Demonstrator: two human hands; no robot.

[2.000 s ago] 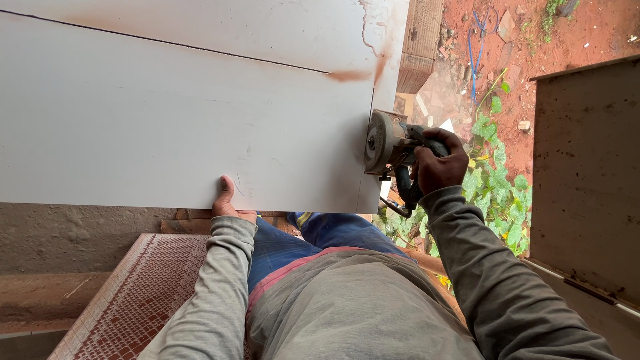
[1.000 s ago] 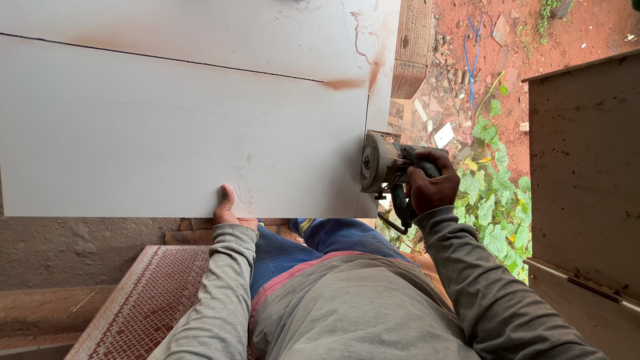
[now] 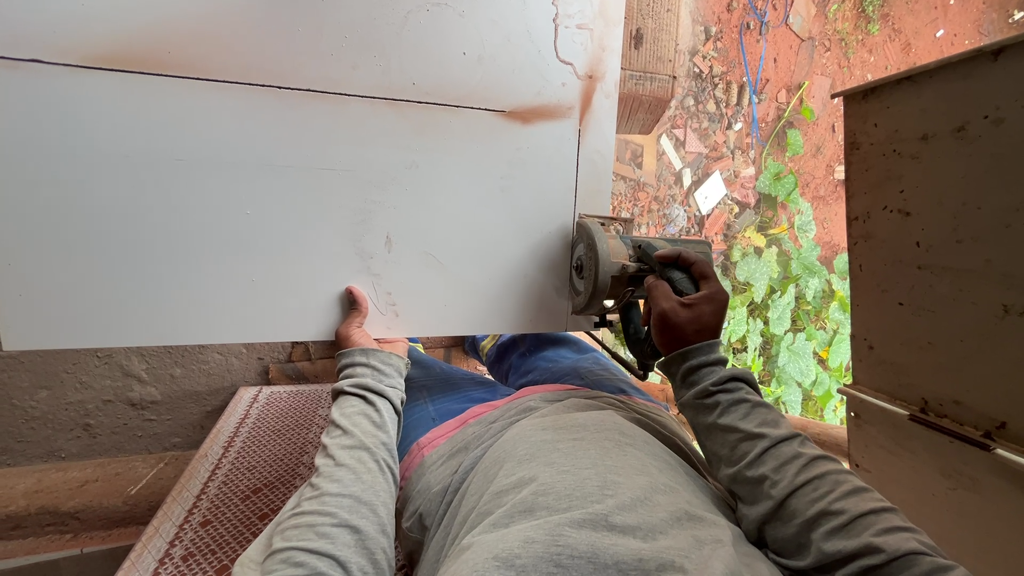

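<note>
A large white board (image 3: 272, 200) spans the upper left, with a long dark cut running across it and a shorter cut near its right end. On the right cut, by the board's near edge, rests a handheld circular saw (image 3: 596, 268) with a round disc at its left side. My right hand (image 3: 686, 304) grips the saw's dark handle. My left hand (image 3: 358, 324) clasps the board's near edge, thumb on top and fingers beneath, mostly hidden. Reddish dust lies where the two cuts come close.
A dirty board-like panel (image 3: 928, 240) stands at the right. Beyond the board are a brick block (image 3: 646, 64), rubble, a blue cord (image 3: 754, 80) and leafy vines (image 3: 788, 304). A patterned red-and-white surface (image 3: 256, 456) lies below left.
The saw and my right hand have moved a little toward the near edge of the board along the right cut. My left hand stays at the edge.
</note>
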